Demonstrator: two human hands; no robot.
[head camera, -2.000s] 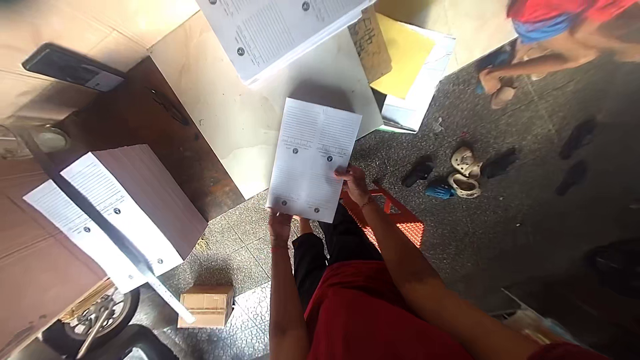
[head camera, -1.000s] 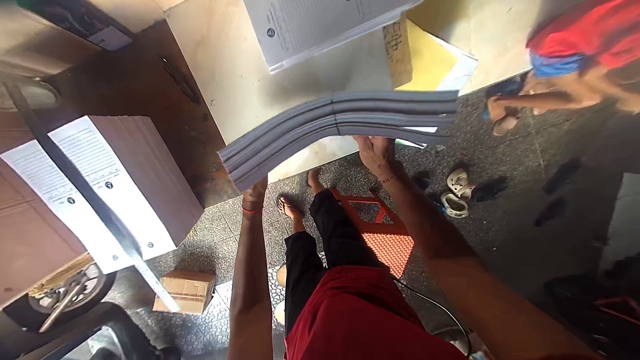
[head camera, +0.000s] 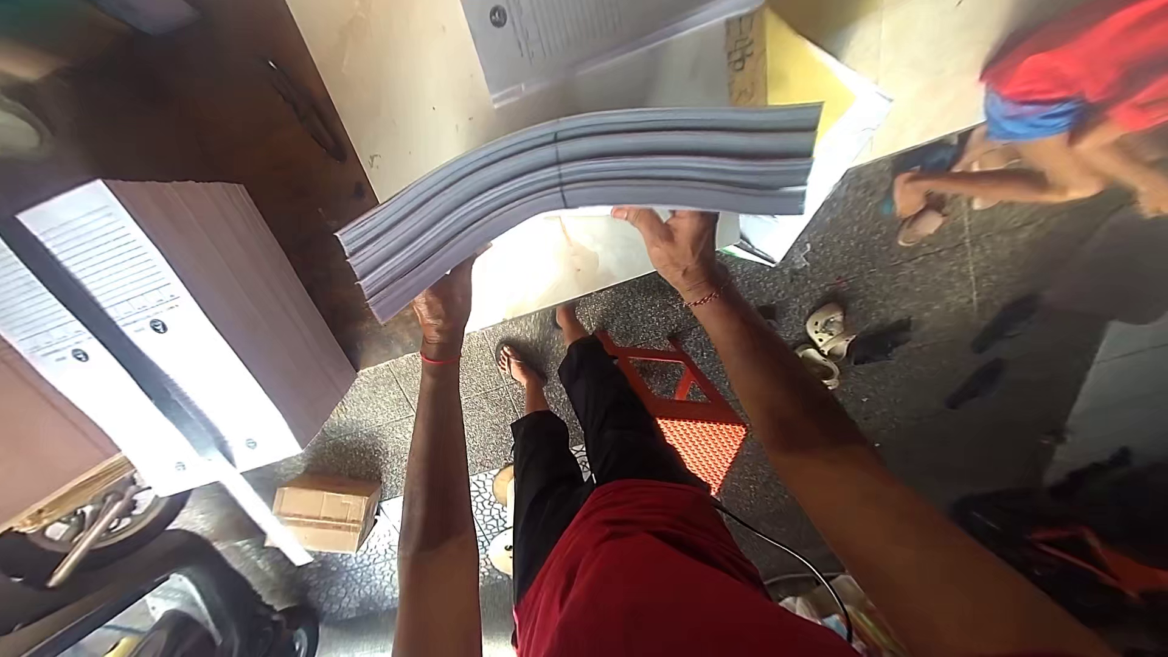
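Observation:
A thick stack of paper sheets (head camera: 584, 160) is bent into an arch above the pale tabletop (head camera: 401, 91), its layered edge facing me. My left hand (head camera: 445, 306) grips the stack's lower left end from beneath; its fingers are partly hidden. Under the right half, my right hand (head camera: 680, 242) holds the stack, with the thumb along the lower edge. Behind it lies another pile of printed sheets (head camera: 593, 36), beside a yellow sheet (head camera: 803, 64) and a brown card piece bearing handwriting (head camera: 745, 55). To the left stands a tall block of printed sheets (head camera: 219, 292).
A red plastic stool (head camera: 698, 429) stands by my legs. A cardboard box (head camera: 327, 513) sits on the floor at lower left, near a motorcycle wheel (head camera: 100, 529). Light clogs (head camera: 829, 330) lie at right. Another person in red (head camera: 1086, 73) is at the upper right.
Two seconds ago the stack showed its printed face, held lower near my body; one second ago it was raised and bent. Since then its right end has levelled somewhat.

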